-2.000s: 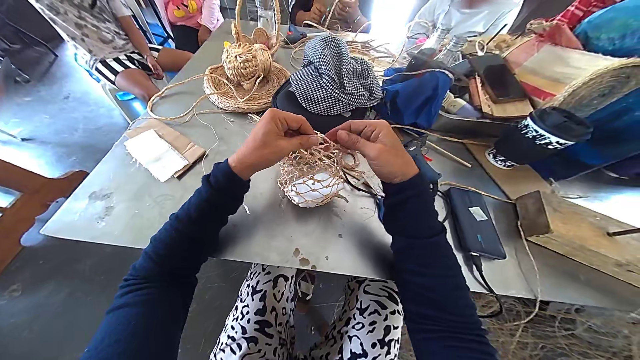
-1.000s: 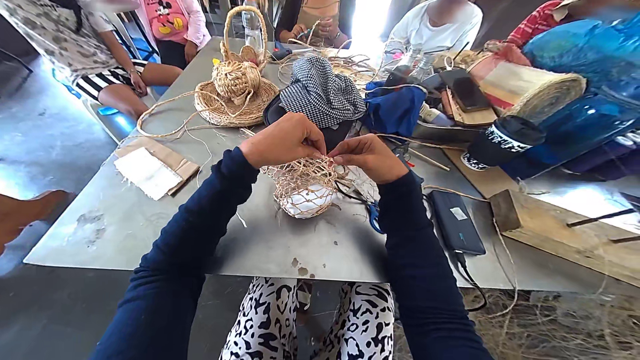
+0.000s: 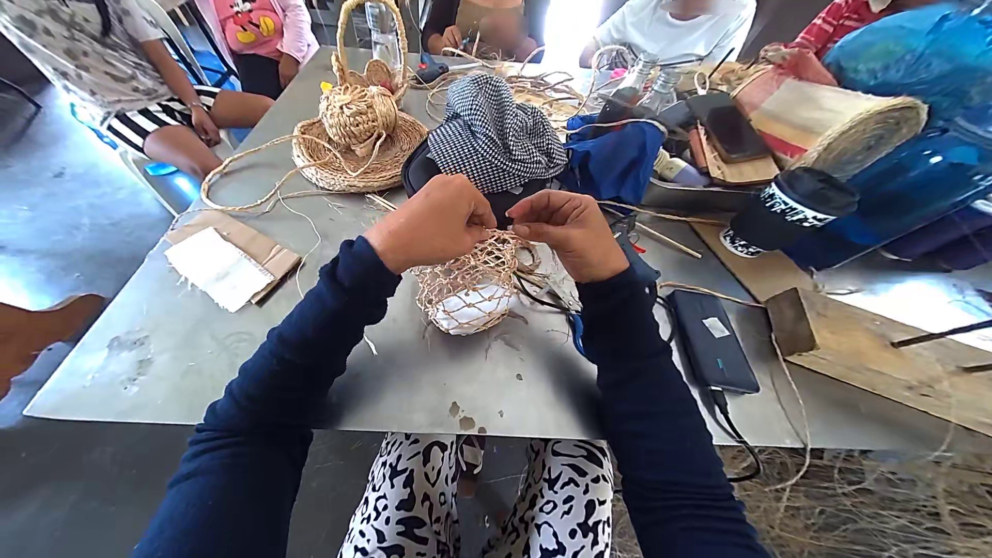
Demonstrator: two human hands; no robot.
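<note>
A small openwork net of knotted plant fibre (image 3: 465,283), with a white object (image 3: 471,308) inside it, rests on the grey table (image 3: 434,380). My left hand (image 3: 434,221) pinches the net's upper rim between thumb and forefinger. Close by on the right, my right hand (image 3: 572,232) has thumb and forefinger together at the same rim, on what looks like a thin strand; the strand is too small to make out fully. Loose fibre ends lie below my right hand, beside dark and blue handles partly hidden by my sleeve.
Behind my hands lie a checked cloth (image 3: 496,132) and a woven straw piece (image 3: 358,147). Cardboard with white cloth (image 3: 221,267) is at left. A black power bank (image 3: 713,341), patterned cup (image 3: 787,209) and wooden board (image 3: 891,349) stand at right. Several people sit around the table.
My hands stay at the net's upper rim, with small shifts of the fingers. The view has moved slightly.
</note>
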